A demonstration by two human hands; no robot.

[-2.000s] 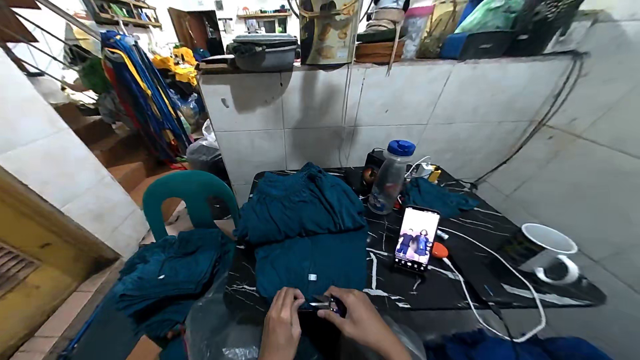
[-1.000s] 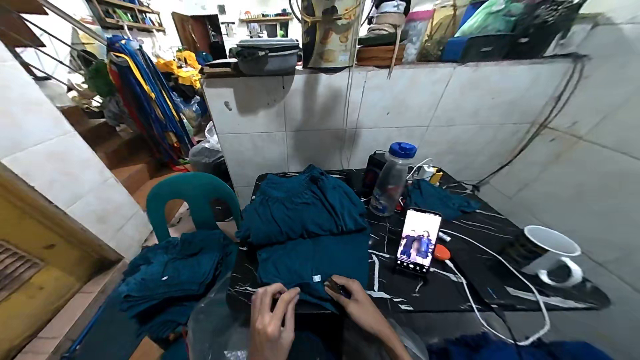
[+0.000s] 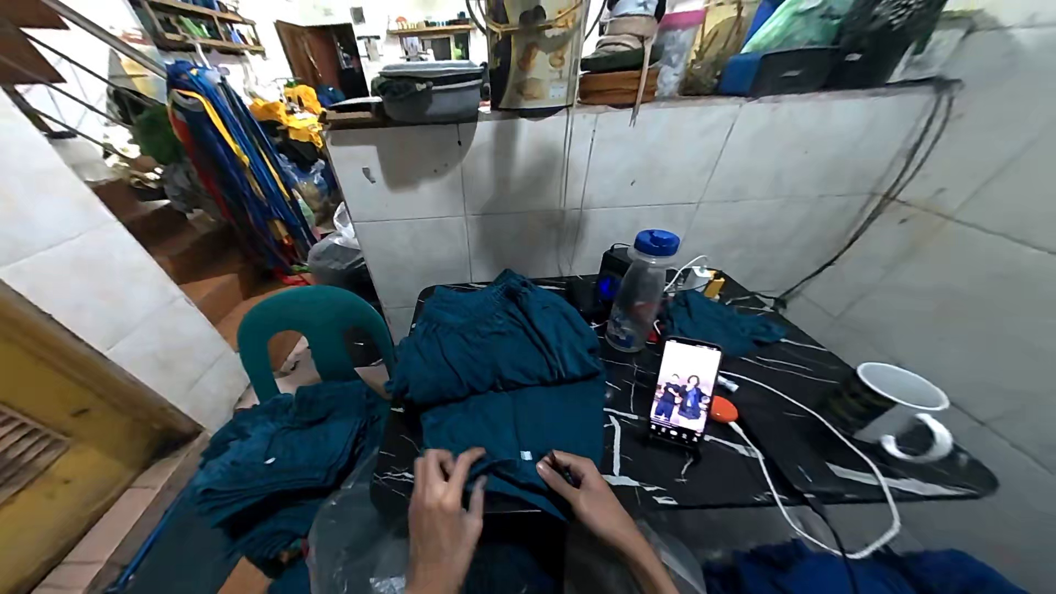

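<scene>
A dark teal garment (image 3: 511,412) with a gathered waistband lies on the black marble-patterned table. At its near edge, my left hand (image 3: 445,495) rests with fingers spread and bent on the cloth. My right hand (image 3: 582,487) is beside a small white tag (image 3: 525,455); a small dark object shows between its thumb and fingers, too hidden to name. Left of the table, a stack of folded teal garments (image 3: 289,462) lies by a green plastic chair (image 3: 313,322). Clear plastic (image 3: 355,528) hangs under the table's near edge.
On the table stand a clear bottle with a blue cap (image 3: 637,297), a lit smartphone (image 3: 685,388) and a white-handled mug (image 3: 899,404). A white cable (image 3: 767,470) loops over the near edge. Tiled wall (image 3: 528,181) rises behind; blue cloth (image 3: 858,569) lies at lower right.
Both hands stay at the garment's near edge. My left hand's fingers were together near the cloth's edge two seconds ago and are now more spread. The near edge of the cloth has shifted.
</scene>
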